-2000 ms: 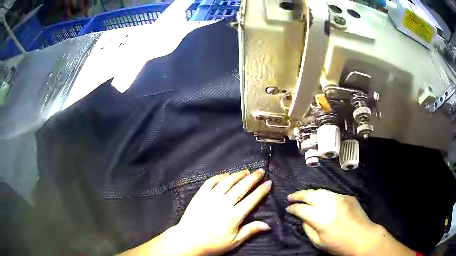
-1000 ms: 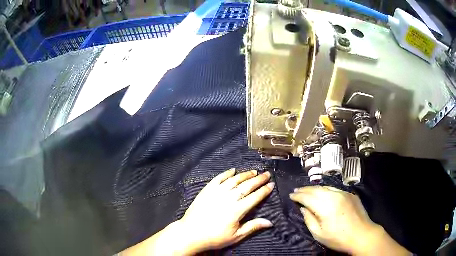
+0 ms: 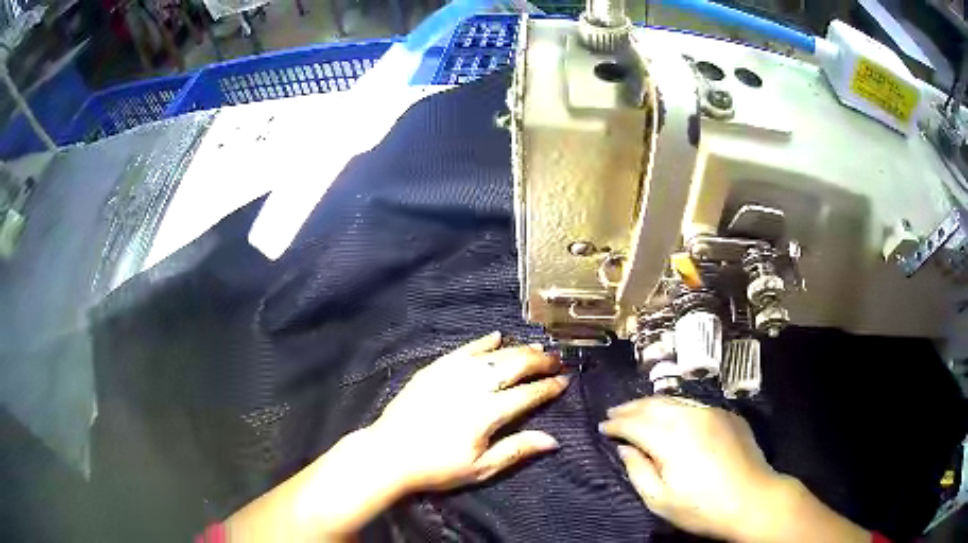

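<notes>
A large dark denim garment piece (image 3: 425,265) covers the table in front of me and runs under the cream-white sewing machine head (image 3: 584,191). My left hand (image 3: 456,414) lies flat on the cloth, palm down, fingers a little spread, fingertips close to the presser foot area at left. My right hand (image 3: 695,461) rests on the cloth to the right of the needle area, fingers together and slightly curled, thumb tucked below. The needle is hidden or too dark to tell. A stitched seam line (image 3: 366,377) shows faintly left of my left hand.
Ribbed tension knobs (image 3: 697,345) stick out from the machine above my right hand. A glowing white lamp bar (image 3: 281,217) on a blue neck (image 3: 743,27) hangs over the cloth. Blue baskets (image 3: 287,72) line the far edge of the white table (image 3: 202,202). Clear plastic covers the left side.
The cloth has shifted and bunched near my left hand, with the seam less distinct. My left hand has moved slightly left. My right hand has stayed in nearly the same place.
</notes>
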